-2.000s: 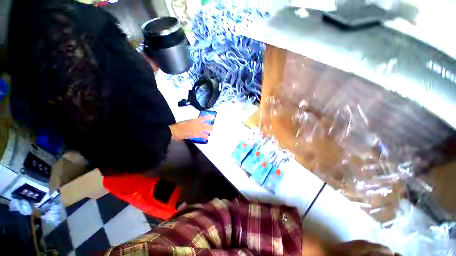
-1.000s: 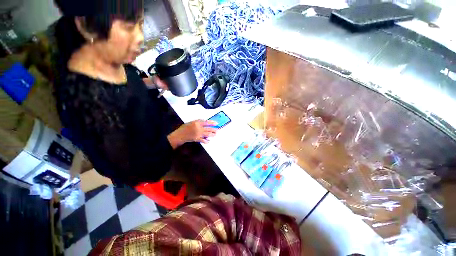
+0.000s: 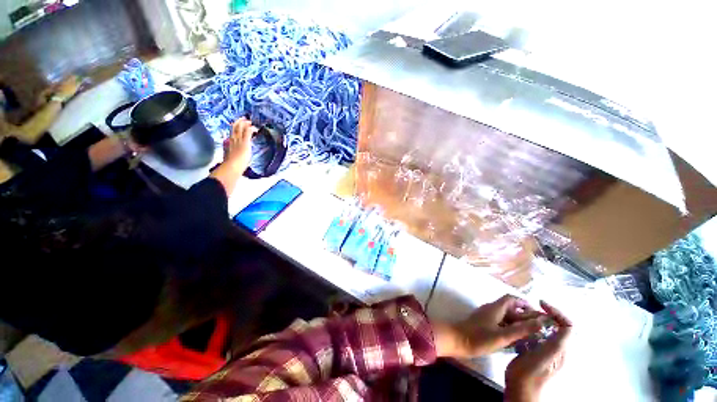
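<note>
My left hand [image 3: 503, 323], in a plaid sleeve, and my right hand [image 3: 538, 365] meet over the white table at the lower right. Their fingers close around a small, light, shiny item [image 3: 547, 328], mostly hidden and too small to name. Packed cables [image 3: 362, 242], blue cards with orange-red dots in clear cases, stand in a short row left of my hands. A large open brown carton [image 3: 393, 141] behind them holds clear plastic cases [image 3: 503, 216].
A neighbour holds a dark mug [image 3: 174, 133] and touches a dark ring [image 3: 269, 151]. A lit smartphone [image 3: 269, 206] lies on the table beside loose cables [image 3: 307, 98]. A black flat object [image 3: 465, 47] lies on the carton flap. More cables [image 3: 682, 275] are heaped at far right.
The view has swung right, bringing both my hands together into view. The neighbour's hand has left the phone and reached the dark ring.
</note>
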